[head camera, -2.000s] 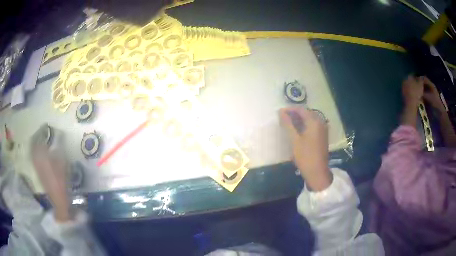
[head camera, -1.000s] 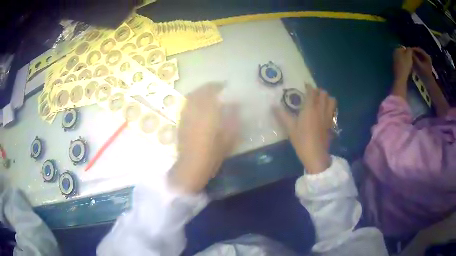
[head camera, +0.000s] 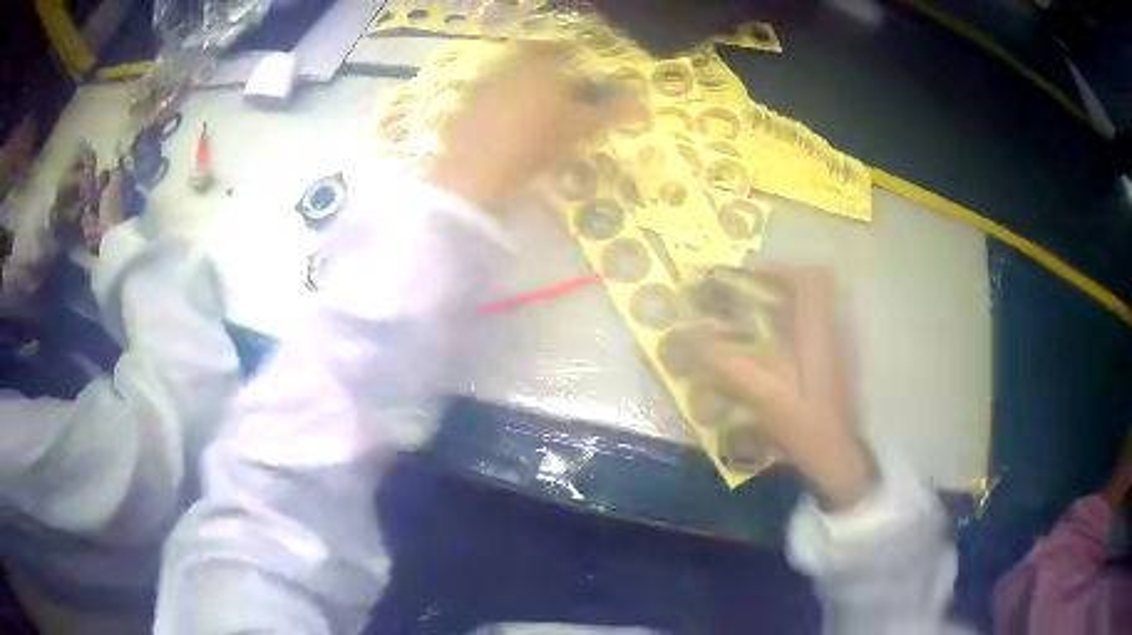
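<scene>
My left hand (head camera: 515, 130) is blurred over the heap of yellow die-cut sheets (head camera: 807, 161); whether its fingers hold anything is unclear. My right hand (head camera: 807, 385) is blurred above a long yellow adhesive strip (head camera: 624, 261) with round openings. Something dark and yellowish shows at its fingertips, too blurred to name. A dark watch case (head camera: 323, 199) with a pale ring and blue centre lies left of my left sleeve. Another case (head camera: 317, 270) is mostly hidden by the sleeve. A red stick (head camera: 540, 295) lies between my sleeve and the strip.
At left, another person's white sleeve (head camera: 161, 298) and blurred hands are at the mat, near dark rings (head camera: 149, 155) and a small red-tipped item (head camera: 202, 161). A white block (head camera: 271, 77) and clear plastic lie behind. A pink sleeve (head camera: 1068, 558) shows at lower right.
The view has turned left. My left hand has moved onto the sheet heap. My right hand has left the two cases at right and is now over the strip.
</scene>
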